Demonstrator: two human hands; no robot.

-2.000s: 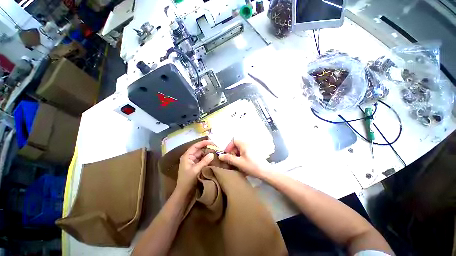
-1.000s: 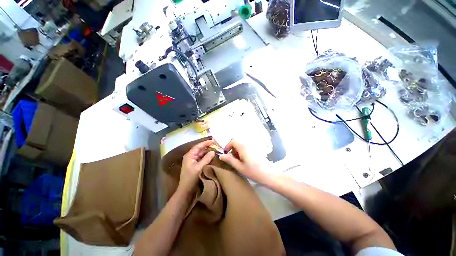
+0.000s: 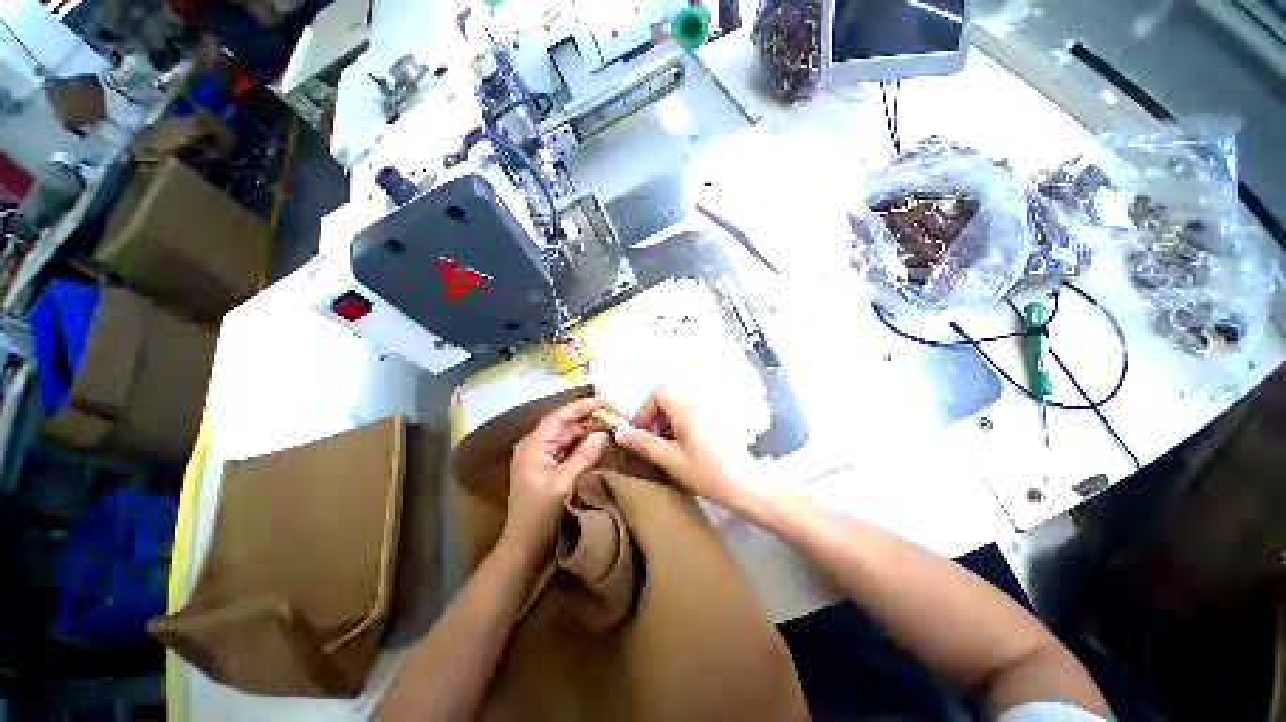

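Observation:
A brown bag body (image 3: 691,592) lies in front of me, folded and curled at its middle, its upper edge on the template plate (image 3: 677,346). My left hand (image 3: 553,459) pinches the bag's edge just in front of the sewing head (image 3: 458,268). My right hand (image 3: 677,444) meets it with fingertips closed at a small, light metallic piece (image 3: 609,422) at that edge. The fingers partly cover this piece, so its exact form cannot be told. A yellow clamp piece (image 3: 568,356) sits below the head, beyond the hands.
Another brown bag body (image 3: 303,550) lies at the table's left. At right are a clear bag of brown hardware (image 3: 924,233), another plastic bag (image 3: 1185,268), a green-handled tool (image 3: 1037,353) and black cables. A dark-screened panel (image 3: 896,35) stands at the back. Cartons (image 3: 184,233) stand beyond the left edge.
Both hands stay at the same bag edge. The fingertips have shifted slightly around the small piece; the right fingers are a little more bent. The bag has barely moved.

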